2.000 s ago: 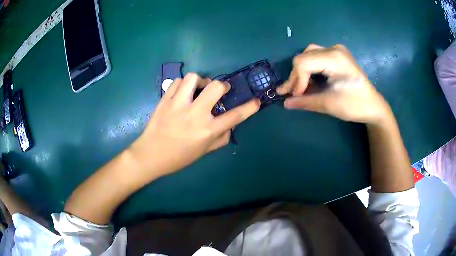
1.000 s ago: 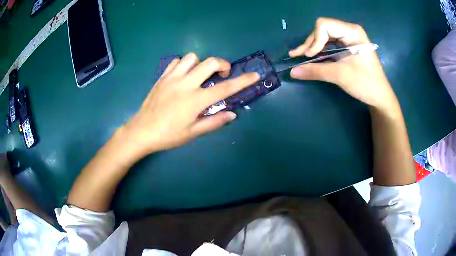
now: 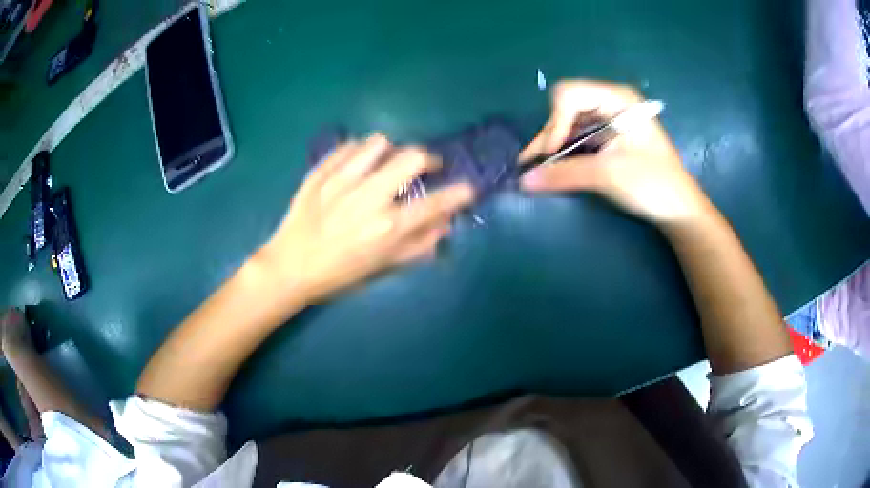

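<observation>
A dark oblong housing [image 3: 488, 157] lies on the green table, blurred, its round-grille end toward my right hand. My left hand [image 3: 358, 214] lies over its left part with fingers bent on it; a pale patch shows between the fingers. A small dark piece [image 3: 327, 143] pokes out behind my left fingers, mostly hidden. My right hand [image 3: 611, 152] holds slim tweezers [image 3: 582, 142] between thumb and fingers. Their dark tip is at the housing's right end; whether it touches is too blurred to tell. Their whitish rear end points up right.
A smartphone [image 3: 189, 100] lies at upper left. Dark units [image 3: 67, 246] lie at far left, and another [image 3: 72, 50] beyond the pale strip [image 3: 105, 84]. A tiny white bit [image 3: 541, 79] lies behind the housing. Another person's arm [image 3: 43, 381] is at lower left, a pink sleeve [image 3: 839, 105] at right.
The right hand and tweezers have moved left and down, the tip now at the housing's right end. The left index finger has drawn back from the grille. The view has shifted slightly.
</observation>
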